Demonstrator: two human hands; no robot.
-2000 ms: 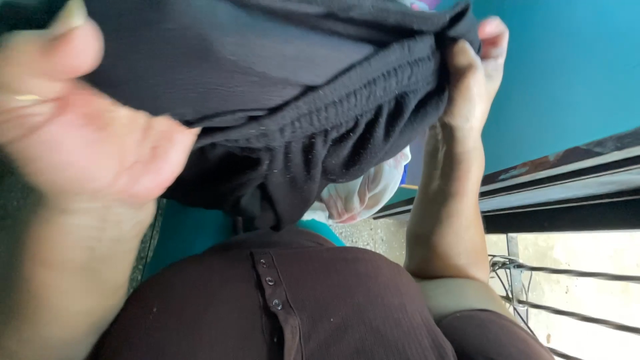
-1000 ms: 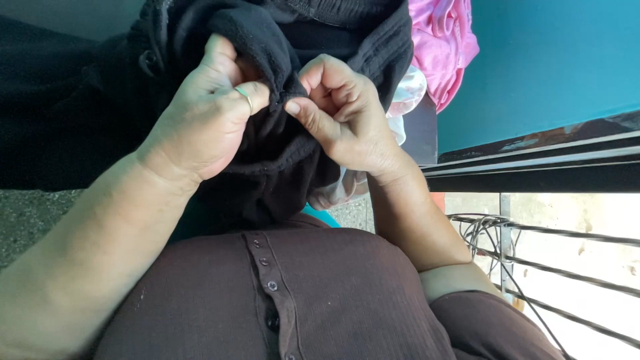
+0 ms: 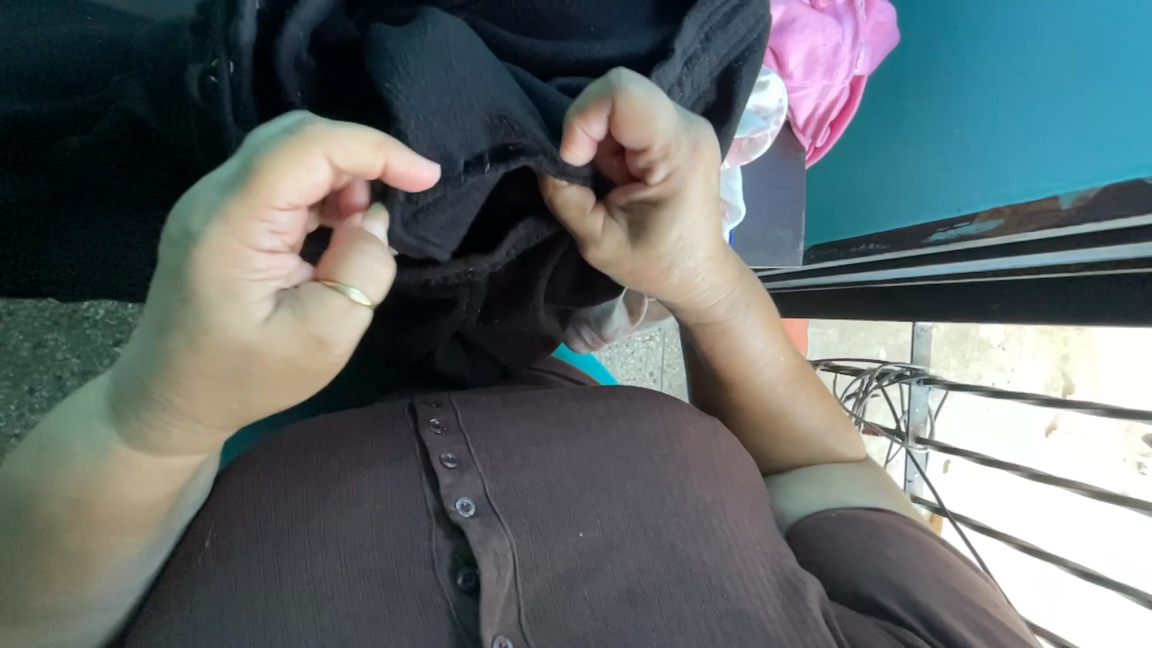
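Note:
A black cloth garment (image 3: 450, 81) with stitched seams lies bunched across the top and middle of the head view. My right hand (image 3: 639, 180) pinches a seamed edge of it between thumb and forefinger. To the left, my left hand (image 3: 288, 243), with a gold-coloured ring, is beside the same edge. Its forefinger and thumb are apart in front of the cloth; whether its other fingers grip any fabric or a small tool cannot be told. An opening in the fabric shows dark below the held edge.
Pink cloth (image 3: 832, 63) and whitish cloth (image 3: 760, 117) lie on a dark surface (image 3: 778, 202) at the upper right, beside a teal wall (image 3: 1017, 99). Metal window bars (image 3: 1035, 477) with a bundle of cables (image 3: 886, 396) are at the lower right. Speckled floor (image 3: 67, 351) shows at left.
The garment was held up and spread two seconds ago; it is now lower and bunched. Since one second ago, my hands have moved apart, and the left forefinger and thumb have parted.

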